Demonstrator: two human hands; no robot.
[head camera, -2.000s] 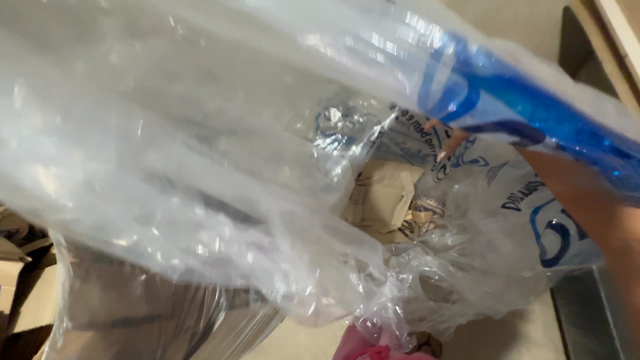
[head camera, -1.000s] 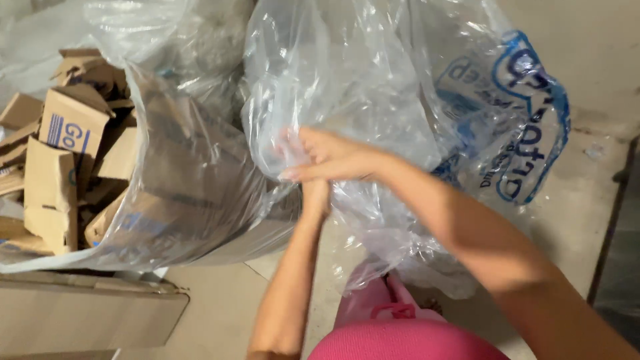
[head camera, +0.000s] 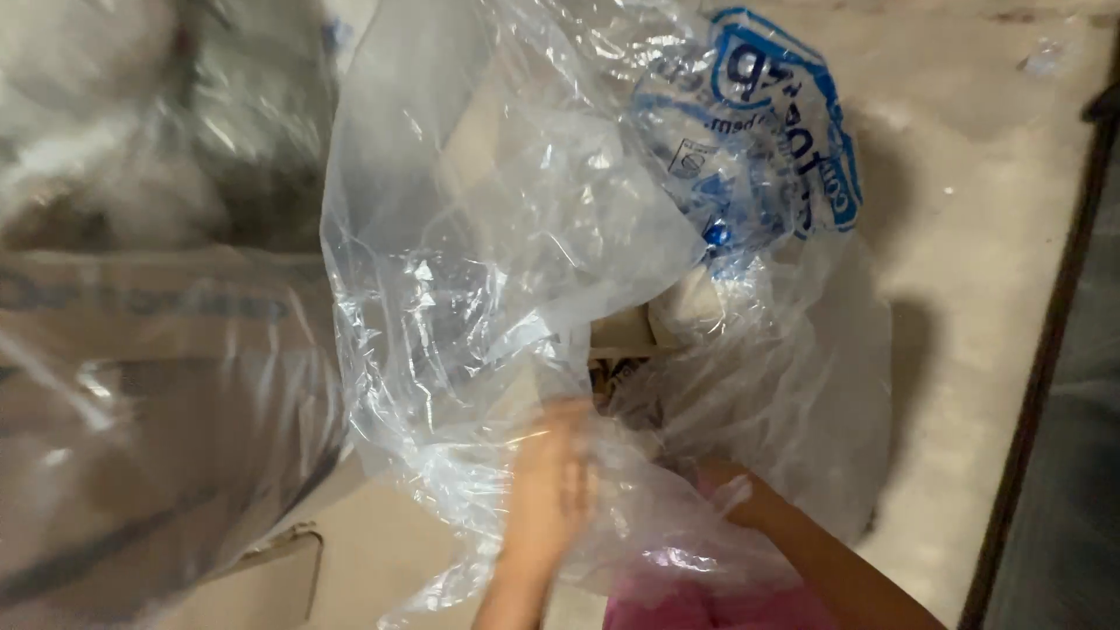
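A large clear plastic bag (head camera: 569, 201) with blue printing spreads over the middle of the view. Through its mouth, pieces of brown cardboard (head camera: 623, 331) show inside. My left hand (head camera: 556, 472), blurred, is at the lower centre against the near edge of the bag; its fingertips are hard to make out and its grip cannot be told. To the right, my right hand (head camera: 726, 481) is at the near right part of the bag, with a bit of the film bunched at it. Its fingers are mostly hidden by the plastic.
Another clear bag (head camera: 157, 420) with cardboard in it fills the left side, with more bagged material (head camera: 157, 114) behind it. A cardboard piece (head camera: 271, 560) lies low at the left. A dark edge (head camera: 1041, 367) runs along the right over the pale floor (head camera: 971, 262).
My hands were together at the bag's left side a second ago; now they are apart at its near edge. The bag's mouth now shows cardboard inside. The view has moved closer.
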